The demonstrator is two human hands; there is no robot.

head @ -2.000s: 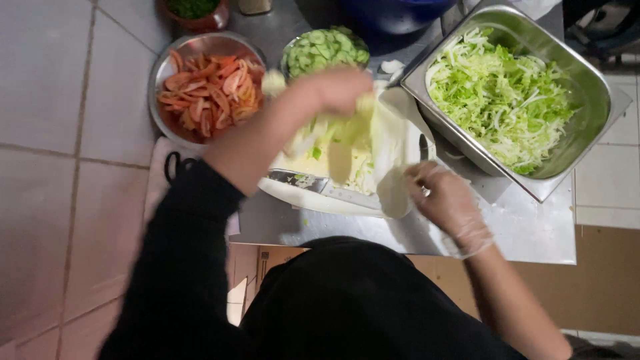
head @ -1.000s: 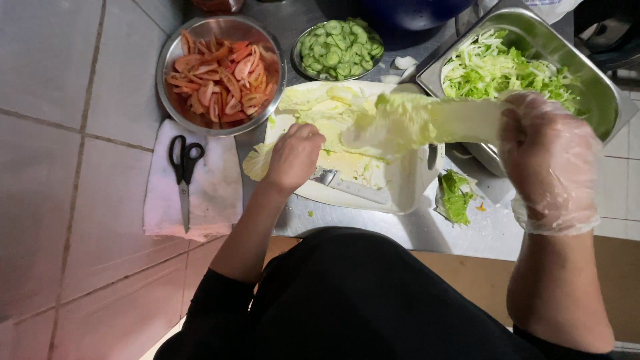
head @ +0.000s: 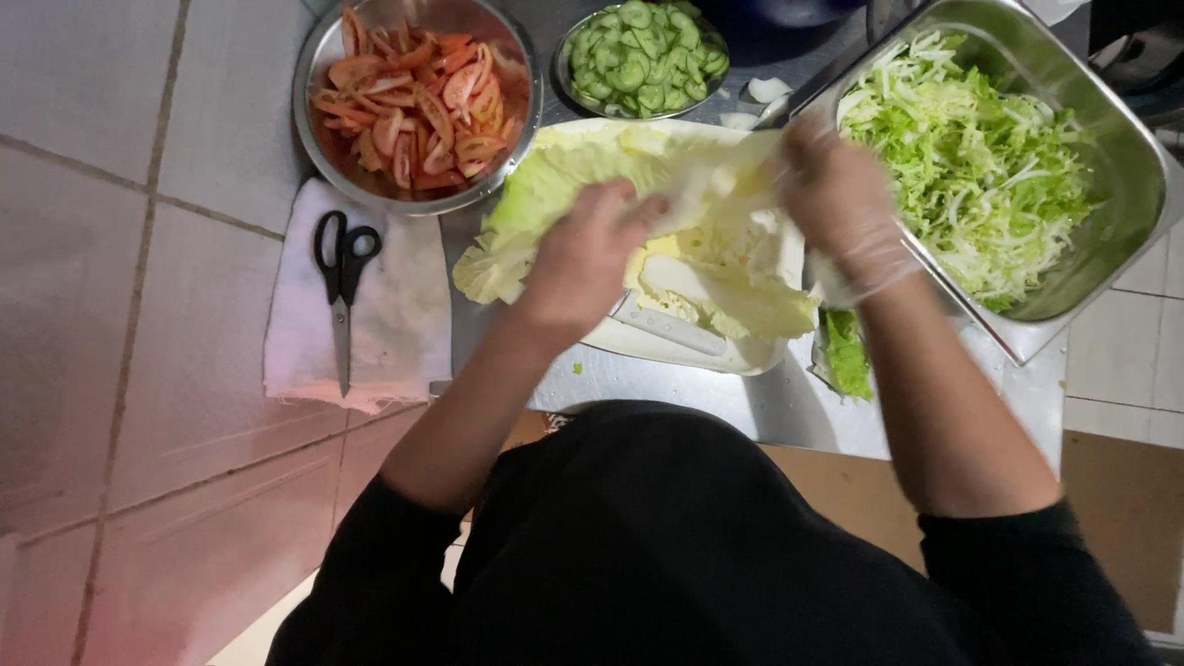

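Observation:
My bare left hand (head: 592, 254) rests over pale green cabbage or lettuce leaves (head: 546, 190) on a white cutting board (head: 624, 342); whether its fingers grip a leaf cannot be told. My right hand (head: 832, 199), in a clear plastic glove, is blurred and holds the end of a leaf above the board's right side. Another leaf (head: 731, 291) lies below, partly over a knife with a light handle (head: 675, 328). Shredded lettuce (head: 971, 176) fills much of a deep steel pan (head: 1124, 176) to the right.
Sliced tomatoes (head: 416, 102) fill a steel bowl (head: 529, 129), and sliced cucumber (head: 643, 55) a smaller one. Black-handled scissors (head: 342, 277) lie on a cloth (head: 398, 305) at the left. Green leaf scraps (head: 844, 356) sit right of the board. A tiled wall borders the left.
My right hand has come from over the pan's near side to the board's right side, bringing the leaf with it. Another leaf now lies across the board near the knife.

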